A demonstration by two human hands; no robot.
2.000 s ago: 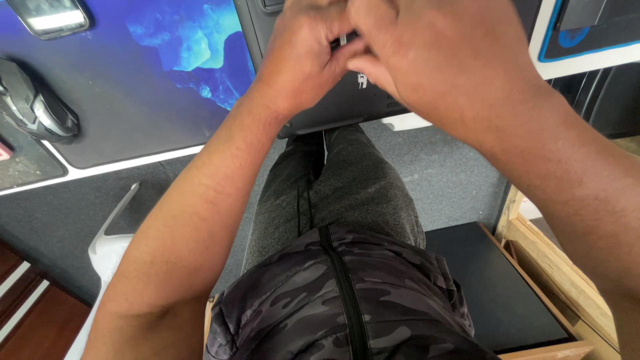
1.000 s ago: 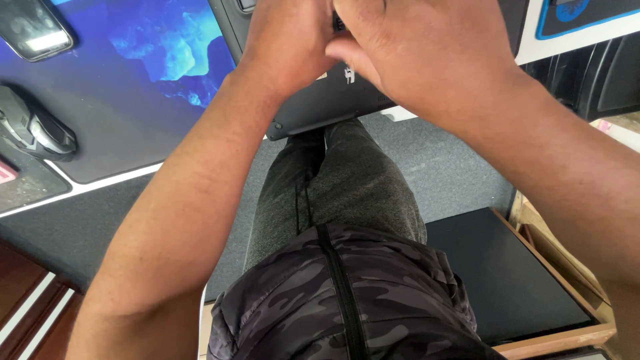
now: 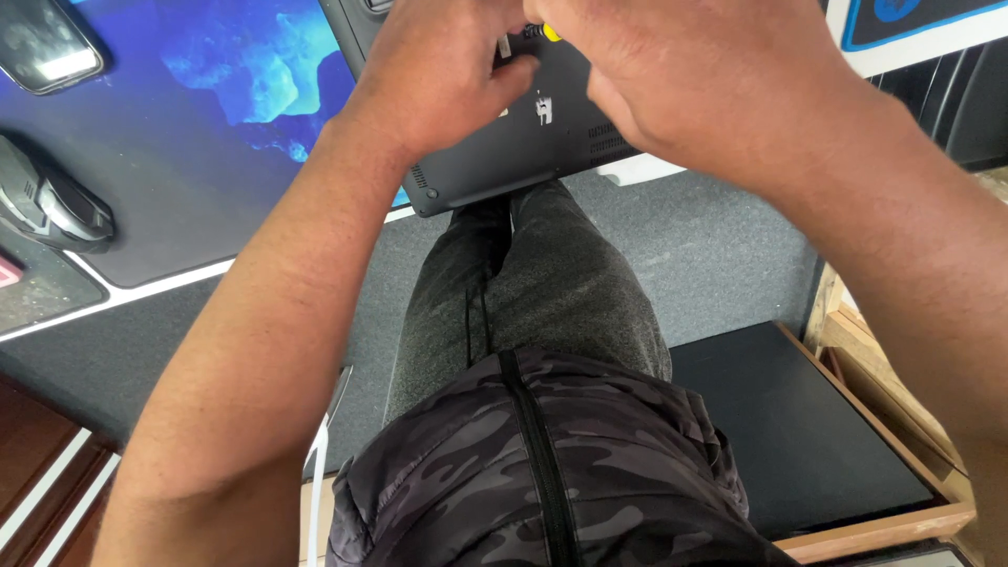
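Observation:
A dark laptop lies with its underside up at the top middle, its near edge overhanging the desk. My left hand rests over its left part, thumb bent inward; its fingertips reach the top edge of the view, so what it may hold cannot be told. My right hand is curled above the laptop's right part, close to my left. A small yellow and black piece, perhaps part of a screwdriver, shows under the right fingers; the rest of it is hidden. Vent slots, a screw and a torn white sticker show on the laptop.
Left of the laptop, a blue and dark desk mat carries a phone and a computer mouse. A blue-edged mat is at the upper right. Below right stands a black-topped wooden piece. A white cable hangs at the lower left.
My hands have shifted over the laptop, and a yellow piece now shows by my right fingers. More of the laptop's underside shows between my hands.

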